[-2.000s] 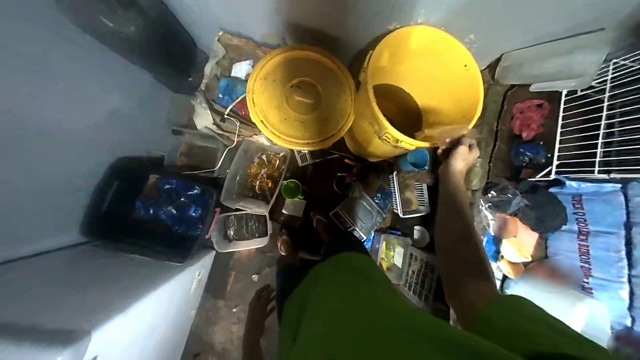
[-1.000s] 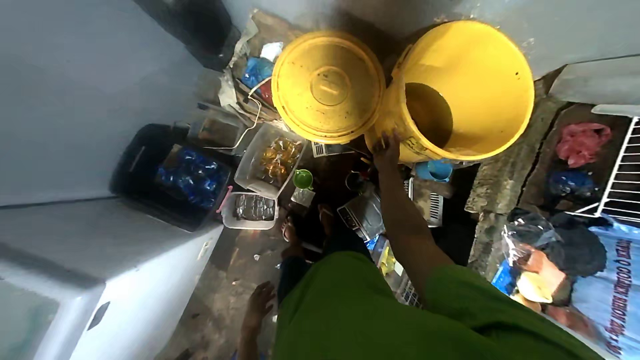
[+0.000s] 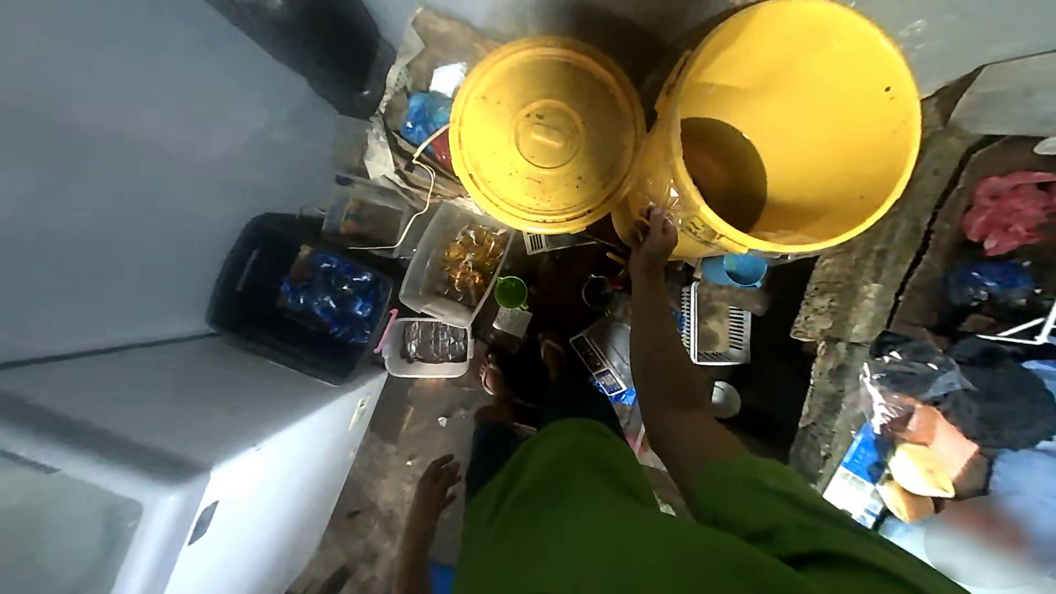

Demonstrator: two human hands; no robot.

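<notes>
My right hand (image 3: 656,235) is at the outer side of a large open yellow bucket (image 3: 813,124), fingers bent around a piece of clear plastic (image 3: 667,196). A brown patch, contents or shadow, shows low inside the bucket. Left of it is a round yellow lid (image 3: 548,136) with a central knob, speckled with dirt. My left hand (image 3: 437,487) hangs low beside my body over the floor, fingers apart and holding nothing. Below the bucket are a blue plastic cup (image 3: 734,270) and a white slotted basket (image 3: 716,326).
At left are a black tub (image 3: 247,289) with a blue plastic bag, a clear bin (image 3: 425,272) of wrapped items, a smaller clear container (image 3: 396,351) and a green cup (image 3: 511,292). A digital scale (image 3: 601,363) is near my legs. A broken concrete ledge (image 3: 850,289) runs along the right.
My right hand has moved left from the bucket's lower edge, near the blue cup, to its left side by the lid. The left hand still hangs low. The view has shifted somewhat.
</notes>
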